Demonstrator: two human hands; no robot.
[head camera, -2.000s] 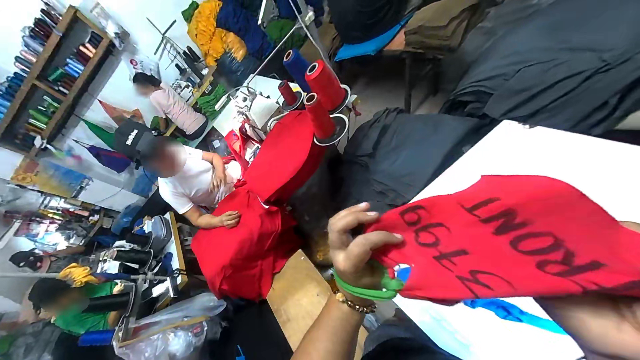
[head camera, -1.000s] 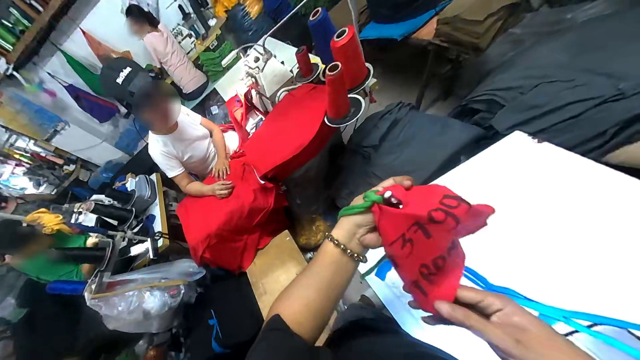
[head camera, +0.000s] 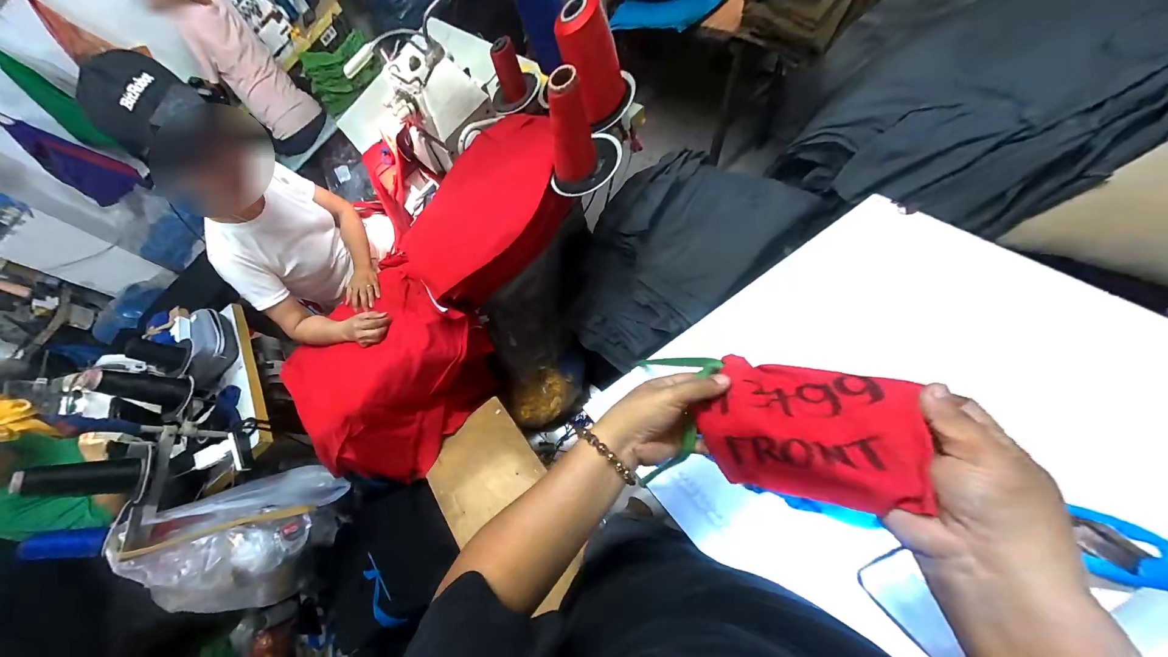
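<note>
Between my hands, above a white tabletop (head camera: 985, 301), a red cloth piece (head camera: 812, 433) is stretched, its handwritten marking turned up toward me. Its left end is pinched by my left hand (head camera: 659, 415), with a green fabric strip (head camera: 680, 447) looped at those fingers and a beaded bracelet on the wrist. My right hand (head camera: 981, 474) grips the right end, thumb on top. Beneath the cloth, a blue strap (head camera: 830, 509) lies on the table, partly hidden.
A co-worker in a white shirt (head camera: 283, 237) sits at the left behind red fabric (head camera: 392, 383). Red thread cones (head camera: 572, 128) stand beside a sewing machine (head camera: 429, 82). Dark fabric piles (head camera: 703, 237) border the table. A plastic bag (head camera: 228, 538) hangs at lower left.
The red cloth was longer and spread out two seconds ago, then bunched and tilted one second ago; now it is a compact piece held roughly level. The view has shifted.
</note>
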